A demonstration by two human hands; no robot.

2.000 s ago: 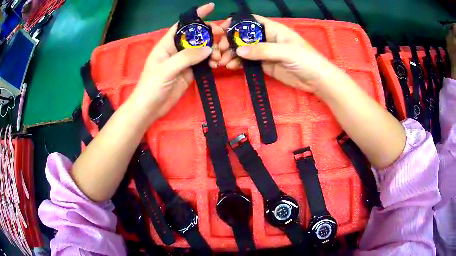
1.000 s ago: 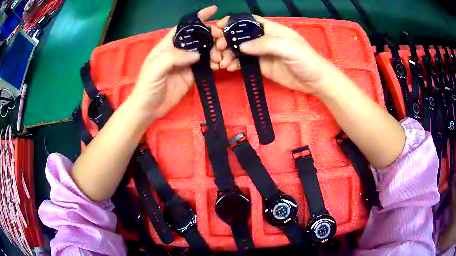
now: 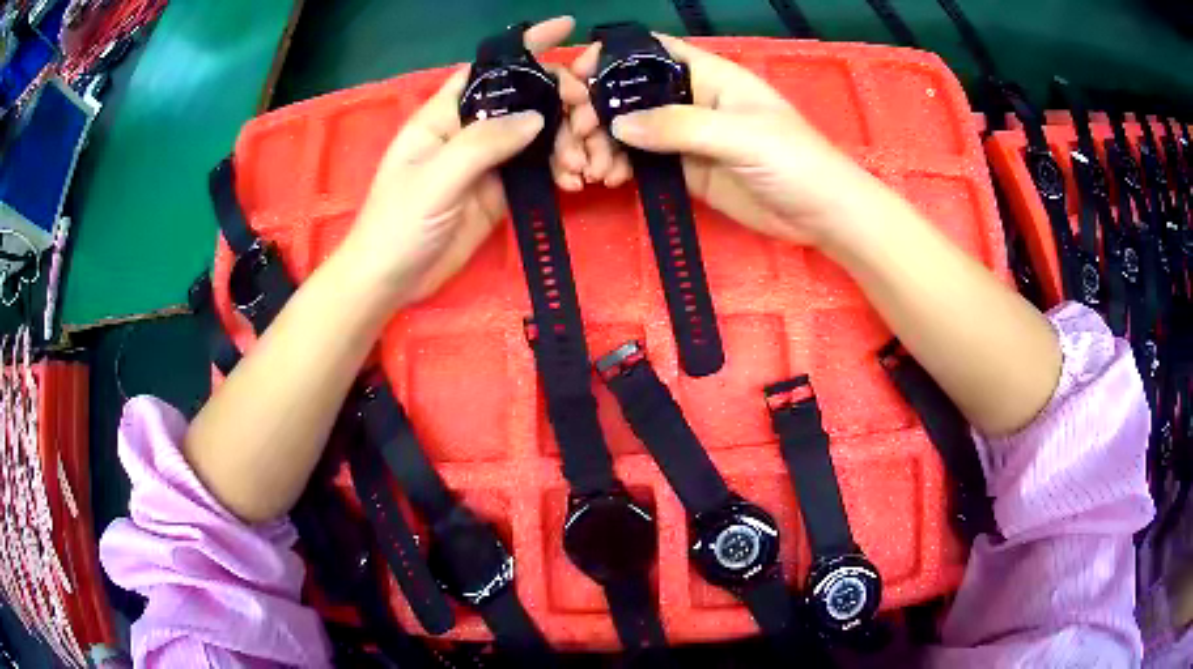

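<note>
My left hand (image 3: 451, 177) holds a black smartwatch (image 3: 513, 94) upright above the far part of the red foam tray (image 3: 837, 314). My right hand (image 3: 752, 144) holds a second smartwatch (image 3: 637, 86) beside it. Both screens are black with small white menu text, and each thumb lies on the lower part of its screen. Their long black straps hang down toward me, holes showing red. The fingers behind the watches are partly hidden.
On the tray's near part lie several watches: one dark-screened (image 3: 610, 533), two showing silvery case backs (image 3: 735, 544). More watches lie along the left edge. Right: neighbouring trays (image 3: 1027, 196) with rows of watches. Left: green mat (image 3: 183, 170) and red tray with pale strips (image 3: 59, 497).
The watch screens went from a blue-and-yellow face to black menus with white text, whose lines have since changed. The thumbs shifted slightly on the screens. The wearer's sleeves stayed nearly still.
</note>
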